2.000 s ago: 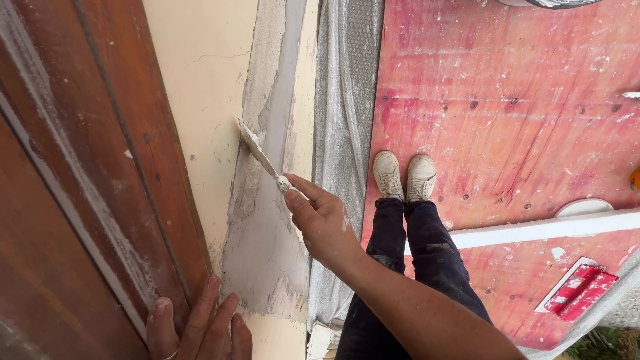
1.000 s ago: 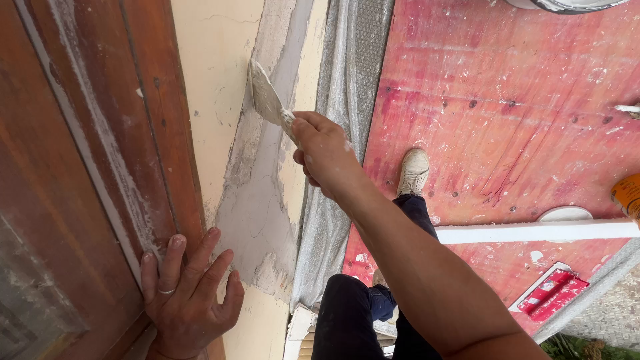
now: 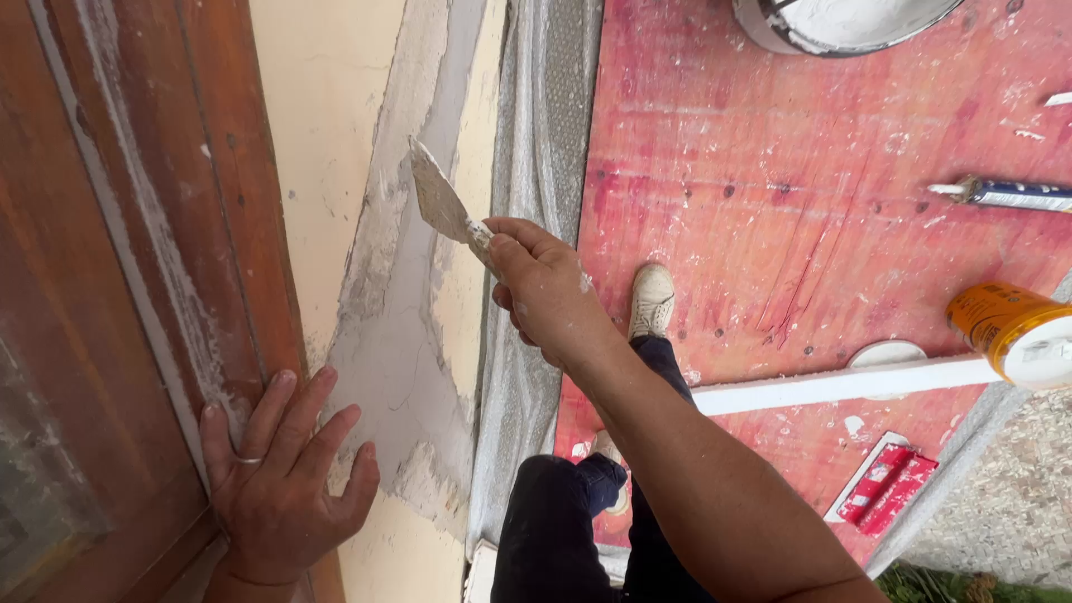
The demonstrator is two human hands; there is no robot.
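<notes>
My right hand grips a putty knife by its handle, with white filler smeared on the blade and handle. The blade is over the grey patched strip of the cream wall; whether it touches cannot be told. My left hand, wearing a ring, lies with fingers spread against the edge of the brown wooden frame and reaches toward the grey patch. It holds nothing.
Bubble-wrap sheeting runs along the wall's foot. On the red plywood board are a bucket of white compound, a sealant tube, an orange tub, a white strip and a red plastering tool.
My right hand with the putty knife has drawn back from the strip's left edge. My left hand has spread its fingers. One foot has stepped back. The view has shifted somewhat.
</notes>
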